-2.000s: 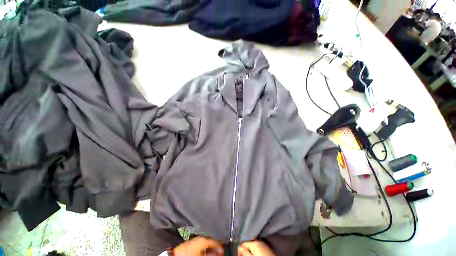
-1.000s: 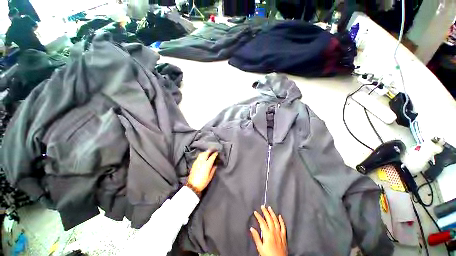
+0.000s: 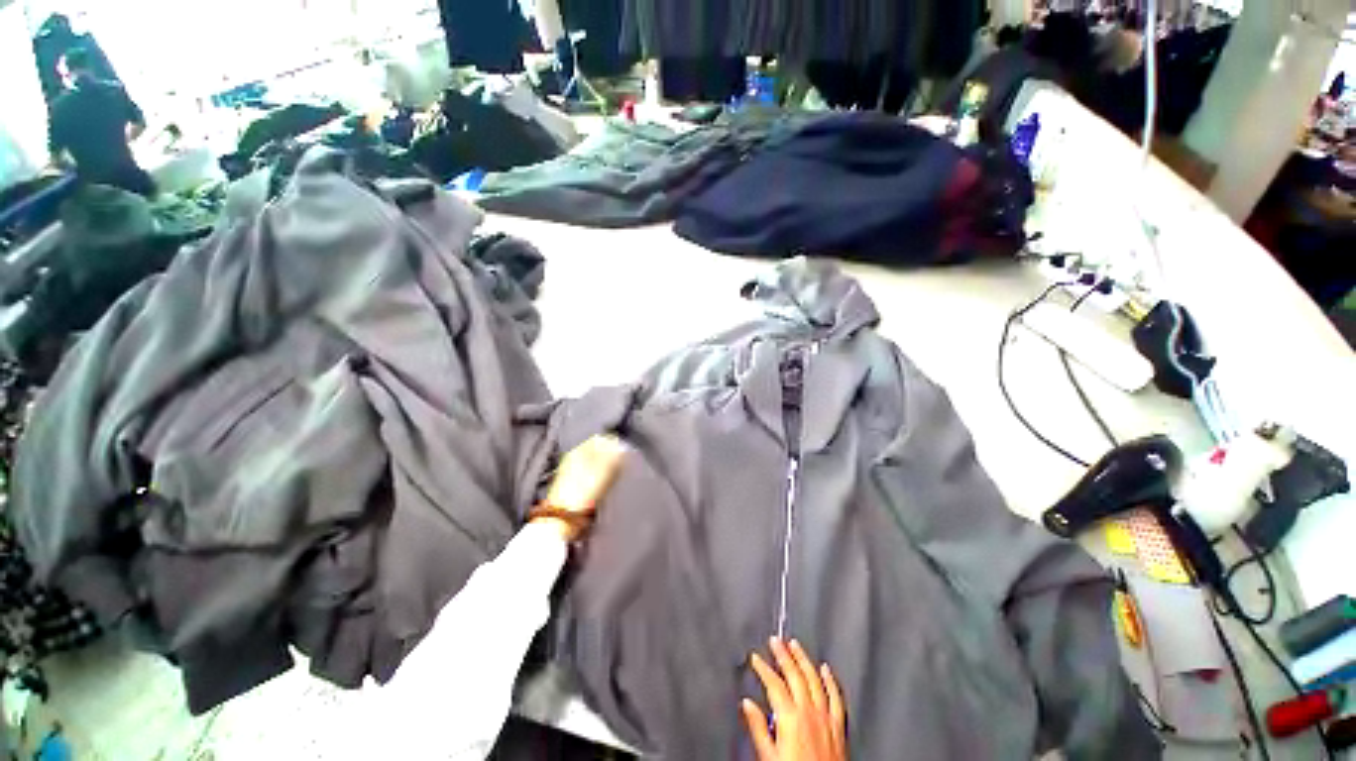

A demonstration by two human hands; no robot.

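A grey zip jacket [image 3: 892, 550] lies front up before me, its hood [image 3: 815, 298] at the far end. The pale front zipper [image 3: 788, 543] is closed up to the open collar. My left hand [image 3: 589, 473] is at the sleeve on the jacket's left side, fingers curled in on the grey cloth. My right hand [image 3: 800, 711] lies spread on the front beside the lower zipper, partly cut off by the bottom edge, holding nothing.
A large grey garment pile [image 3: 298, 431] touches the jacket's left side. Navy garments [image 3: 833, 186] lie at the far side. At right are a black hair dryer [image 3: 1118, 483], a white-and-black tool [image 3: 1237, 473], cords, a power strip [image 3: 1093, 345] and a red spool [image 3: 1304, 714]. A person [image 3: 92, 127] is far left.
From the hem, both hands came up onto the jacket. Since then my left hand has curled on the sleeve cloth, which has shifted up and left. The view has tilted up.
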